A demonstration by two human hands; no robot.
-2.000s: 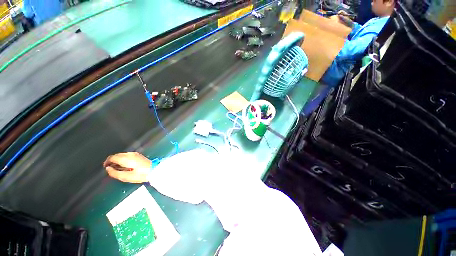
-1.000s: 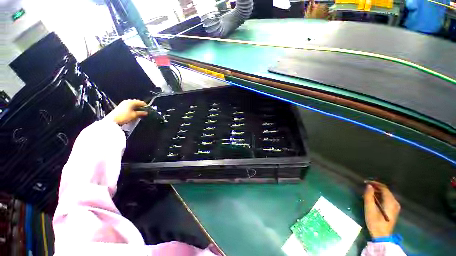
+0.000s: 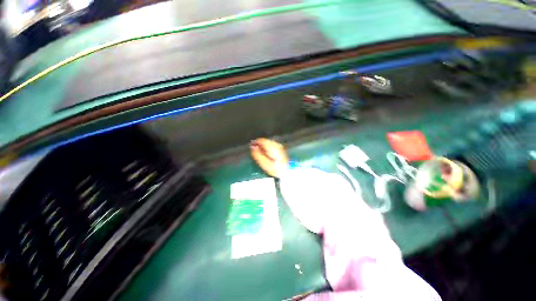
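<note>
The frame is motion-blurred. My right hand (image 3: 269,156) is curled above the green bench, with a faint dark streak of the slim hand tool along its fingers. Just below it, a green circuit board (image 3: 245,217) lies flat on a white sheet (image 3: 269,230). The black compartment tray (image 3: 126,234), with rows of pale board edges, fills the left side. A small skin-toned patch (image 3: 3,276) at the left rim may be my left hand, cut off; its grip cannot be made out.
Dark board clusters (image 3: 329,107) lie on the dark strip behind the bench. At right are a white plug (image 3: 354,156) with curled cable, a red square (image 3: 409,145), a container with tape rolls (image 3: 445,180) and a blurred blue-green fan (image 3: 505,135). A blue cord runs behind.
The view has swung right since one second ago, so the tray sits further left and the plug and container show. The board held by my left hand is no longer visible. The white sheet remains beside my right hand.
</note>
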